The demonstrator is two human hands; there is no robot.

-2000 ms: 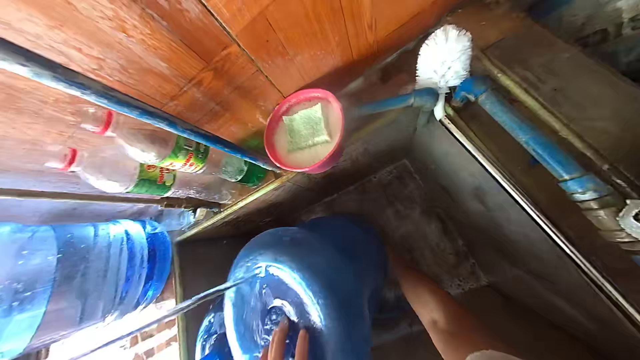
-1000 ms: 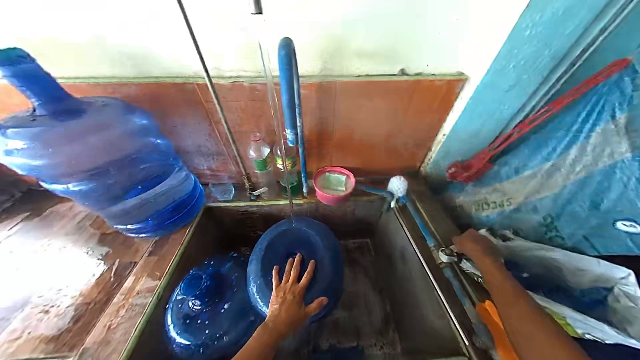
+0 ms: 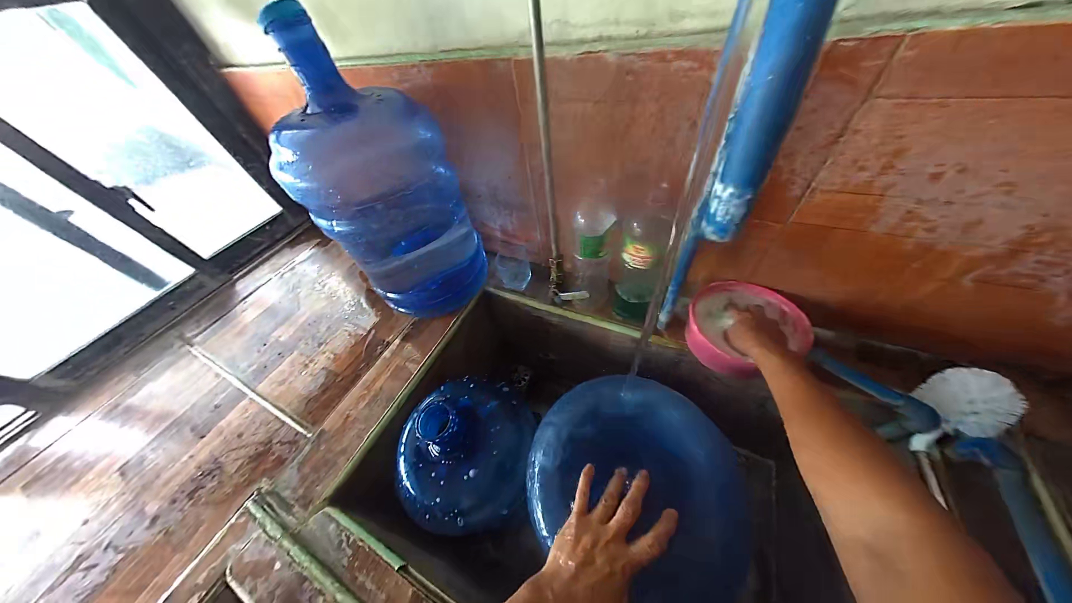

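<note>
My left hand (image 3: pixel 605 532) lies with spread fingers on a large blue plastic water jug (image 3: pixel 645 452) in the sink, its broad round end facing up. Water from a blue pipe spout (image 3: pixel 724 209) falls on the jug's far edge. My right hand (image 3: pixel 754 331) reaches into a pink bowl (image 3: pixel 708 347) on the sink's back ledge; its fingertips are hidden in the bowl, so its hold cannot be told. A second blue jug (image 3: pixel 465 456), wet and with its mouth up, stands in the sink beside the first.
Another blue jug (image 3: pixel 381 193) with a long neck stands on the tiled counter at the back left. Clear plastic bottles (image 3: pixel 638 260) stand behind the sink rim (image 3: pixel 569 316). A white round brush (image 3: pixel 971 402) and blue pipes (image 3: pixel 1026 519) are at the right.
My right hand has moved from the sink's right side, by the white sack, to the pink bowl. My left hand stays on the jug. The view has swung left and closer.
</note>
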